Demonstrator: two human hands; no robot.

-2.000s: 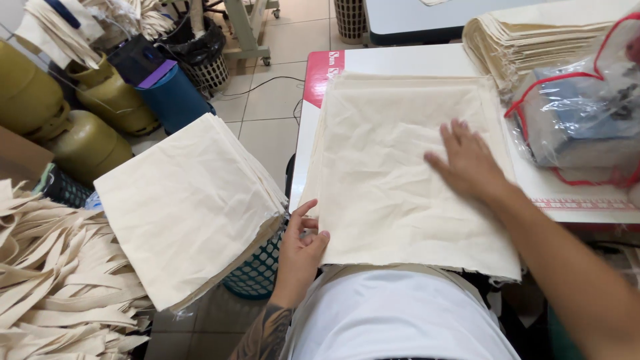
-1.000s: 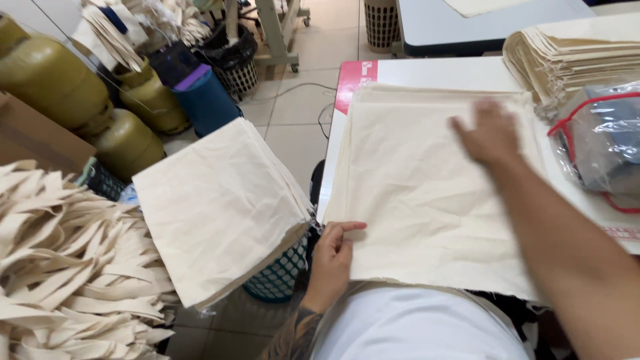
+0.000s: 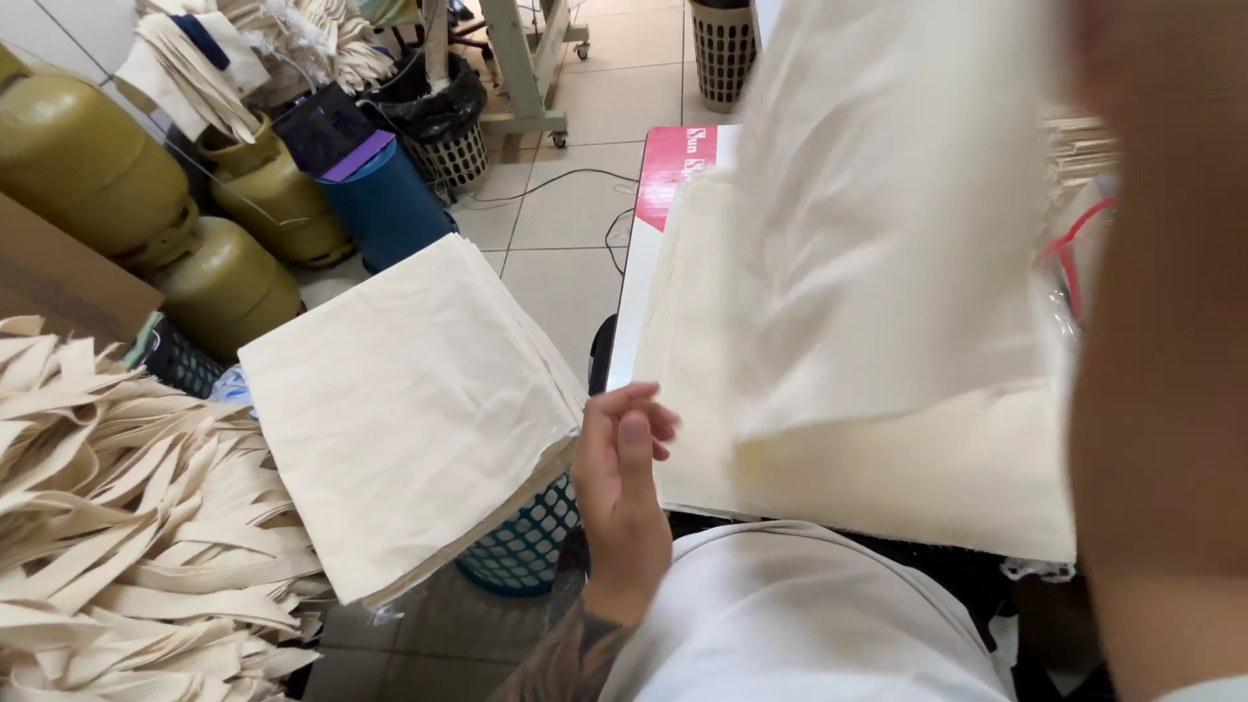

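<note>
A cream cloth panel, blurred by motion, is raised over a flat pile of like panels on the white table. My right forearm crosses the right side; my right hand is a blur at the top edge beside the raised cloth, its fingers and grip hidden. My left hand is upright at the pile's left edge with fingers loosely bent and nothing seen between them. To its left, another stack of folded cream cloth rests over a teal plastic basket.
Loose cloth strips heap at the lower left. Behind them stand yellow-green gas cylinders and a blue bin. A cable lies on the tiled floor. At the right, partly hidden, are more stacked cloth and a red-edged plastic bag.
The top panel, flat on the pile earlier, is now raised off it. My right hand has moved from the cloth's surface to the upper right edge of view. My left hand stays by the pile's left edge.
</note>
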